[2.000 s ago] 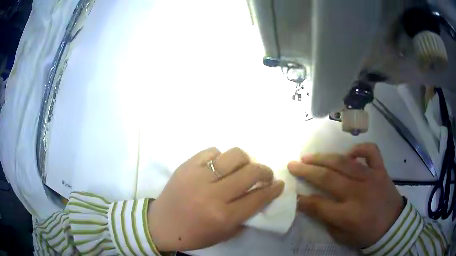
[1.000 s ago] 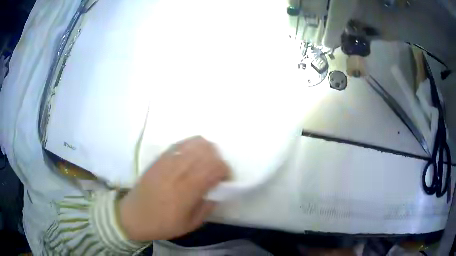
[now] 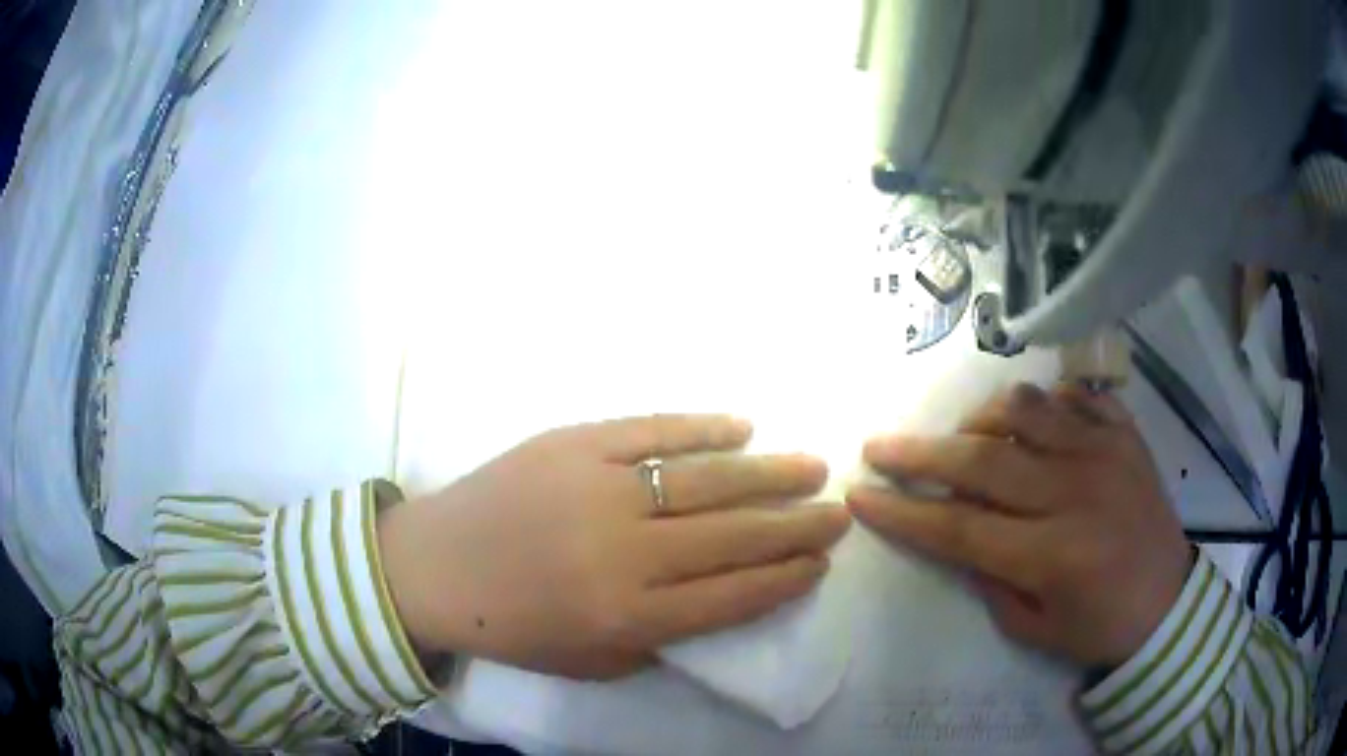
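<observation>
A bright white fabric panel (image 3: 768, 672) lies over the table in front of the sewing machine (image 3: 1064, 104); glare hides much of its outline. My left hand (image 3: 635, 539) lies flat on the panel, palm down, fingers pointing right, with a ring on one finger. My right hand (image 3: 1019, 510) rests at the cloth's right edge, its fingertips close to those of my left hand. Neither hand visibly pinches the cloth. The needle plate (image 3: 940, 288) shows above my fingertips, and the needle area is washed out by light.
Tweezers (image 3: 1204, 421) lie right of the machine head. Black-handled scissors (image 3: 1288, 569) are at the far right edge. White cloth (image 3: 45, 325) hangs along the left table edge. Printed ruler marks (image 3: 960, 721) show at the table front.
My right hand has come back into view on the cloth edge. My left hand has moved right and flattened from its blurred, curled pose. The machine head appears lower and larger in view.
</observation>
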